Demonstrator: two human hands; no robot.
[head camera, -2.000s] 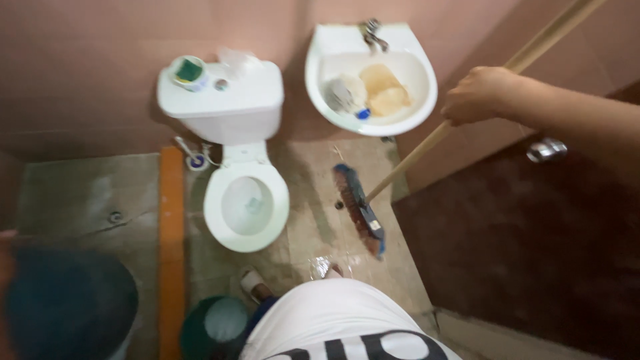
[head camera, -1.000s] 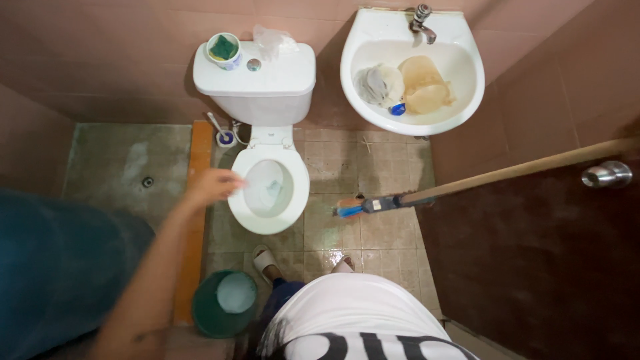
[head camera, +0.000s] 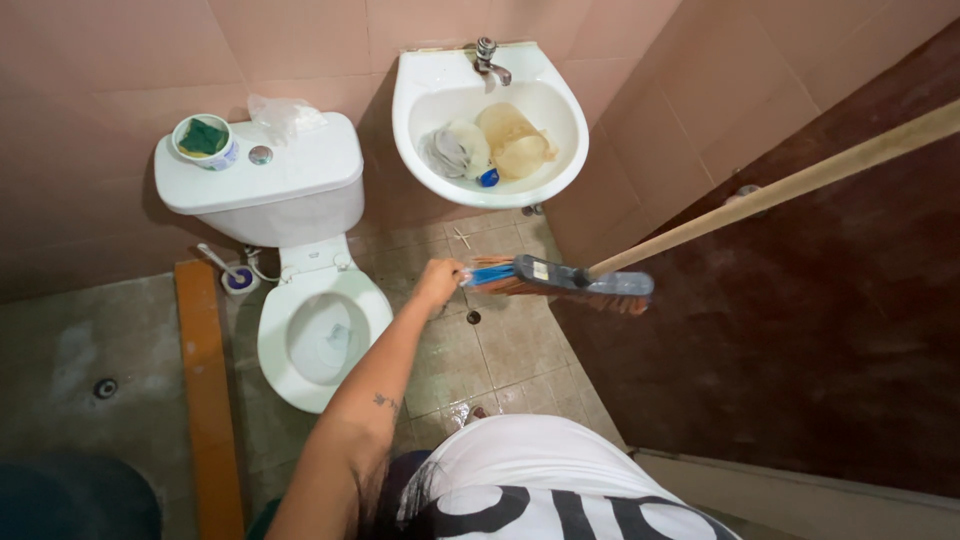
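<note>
My left hand (head camera: 439, 283) is at the bristle tips of a push broom's head (head camera: 581, 279), its fingers closed around the end of the blue and orange bristles. The broom head is raised, tilted on its side, over the tiled floor. From it a wooden handle (head camera: 780, 191) runs up to the right and leaves the view. My right hand is out of view. Left of my forearm stands a white toilet (head camera: 277, 375) with its bowl uncovered. A white washbasin (head camera: 411, 161) above holds a beige plastic container (head camera: 504, 131), a greyish cloth-like item (head camera: 448, 150) and a blue cap (head camera: 488, 178).
A tub with a green sponge (head camera: 202, 137) and a clear plastic bag (head camera: 279, 116) sit on the toilet tank. A toilet brush (head camera: 238, 277) stands beside the toilet, near an orange ledge (head camera: 201, 375). Floor drain (head camera: 473, 317) below the broom; dark brown door (head camera: 765, 352) at right.
My left hand has moved from over the toilet bowl to the broom's bristles. The broom head has come up nearer the camera. Two seconds ago a hand held the broom's handle at the upper right.
</note>
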